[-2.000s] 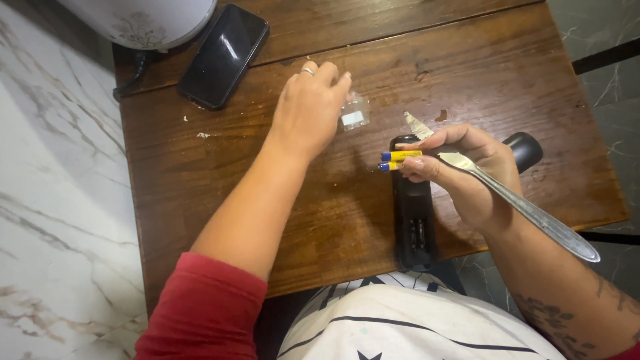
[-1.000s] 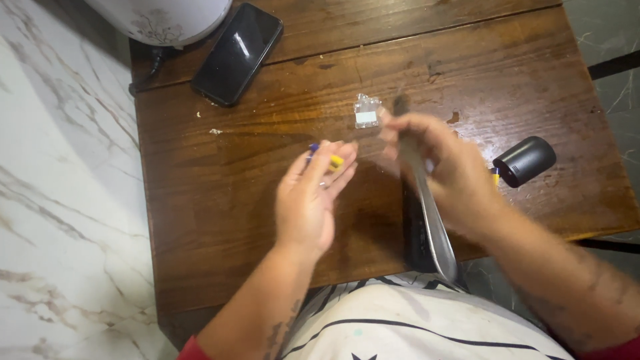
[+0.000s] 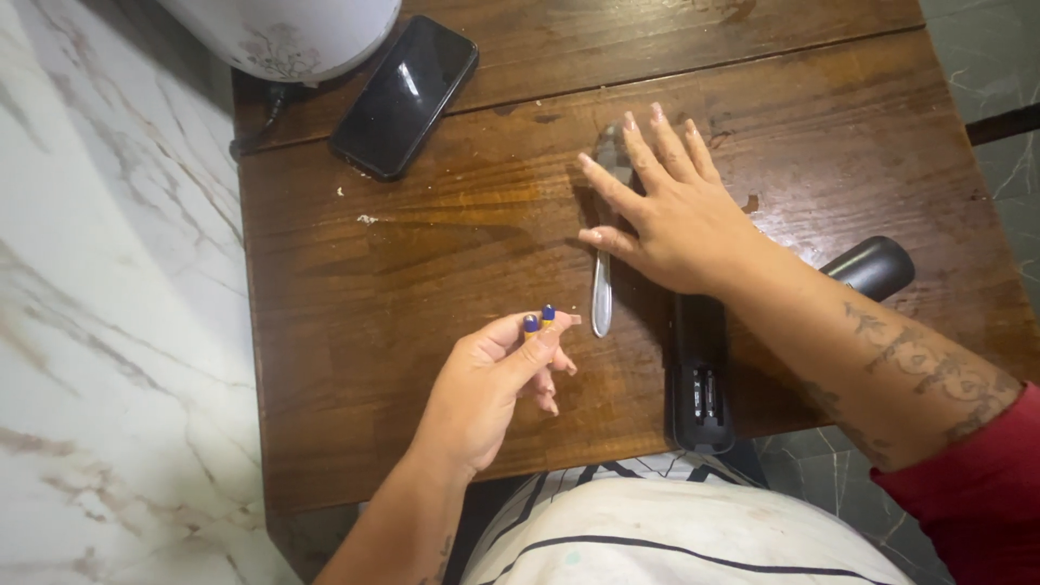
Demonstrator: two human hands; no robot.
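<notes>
Two small yellow and blue batteries (image 3: 530, 325) are pinched between the thumb and fingers of my left hand (image 3: 496, 374), low over the table. My right hand (image 3: 678, 215) is spread flat with its fingers apart, palm down, beside and partly over a metal table knife (image 3: 602, 301); its handle shows below my thumb. A black remote control (image 3: 700, 390) lies under my right wrist, its battery compartment uncovered with batteries inside. To the right of my forearm lies a black rounded object (image 3: 876, 266), partly hidden by the arm.
A black smartphone (image 3: 406, 97) lies at the upper left of the wooden table (image 3: 366, 422). Behind it stands a white appliance (image 3: 317, 36) with a floral print and a dark cord (image 3: 272, 110). White crumbs (image 3: 367, 219) are scattered nearby. A marble surface (image 3: 114, 325) borders the left side.
The knife has left my right hand and lies on the table. That hand has moved up and opened. The batteries, in my right hand two seconds ago, are now in my left, which has moved lower.
</notes>
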